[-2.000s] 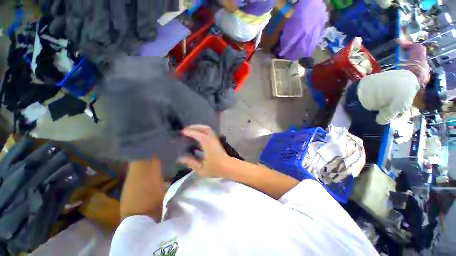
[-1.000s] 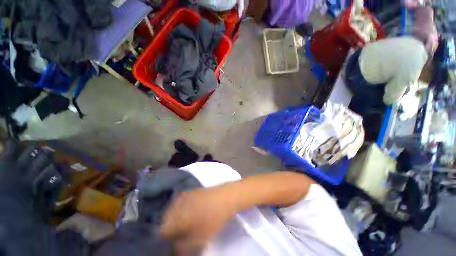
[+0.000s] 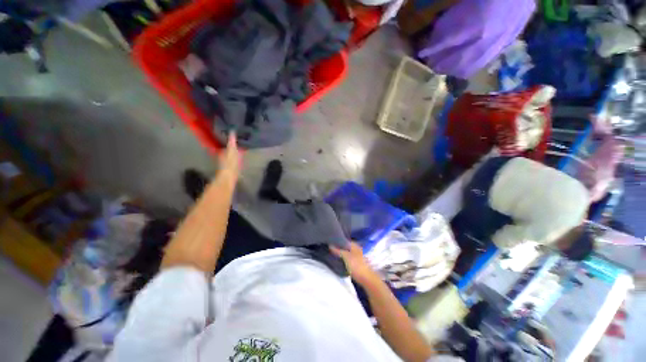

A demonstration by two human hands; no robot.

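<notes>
A red basket (image 3: pixel 170 88) on the floor holds a heap of dark grey garment pieces (image 3: pixel 248 60) that hangs over its near rim. My left hand (image 3: pixel 231 154) reaches to the basket's near edge, at the lower end of the grey cloth. Its fingers are blurred, so I cannot tell whether it grips the cloth. My right hand (image 3: pixel 348 256) holds the edge of a grey garment piece (image 3: pixel 301 220) in front of my body.
A blue basket (image 3: pixel 365 215) with white cloth stands right of my body. An empty cream basket (image 3: pixel 407 100) and a red container (image 3: pixel 485 124) stand farther off. A person in a cream top (image 3: pixel 538 201) bends at the right. Cartons (image 3: pixel 28 244) stand at the left.
My left hand now reaches to the red basket. My right hand has moved right from the lower left and now holds a grey piece. The view has shifted, and the basket appears larger.
</notes>
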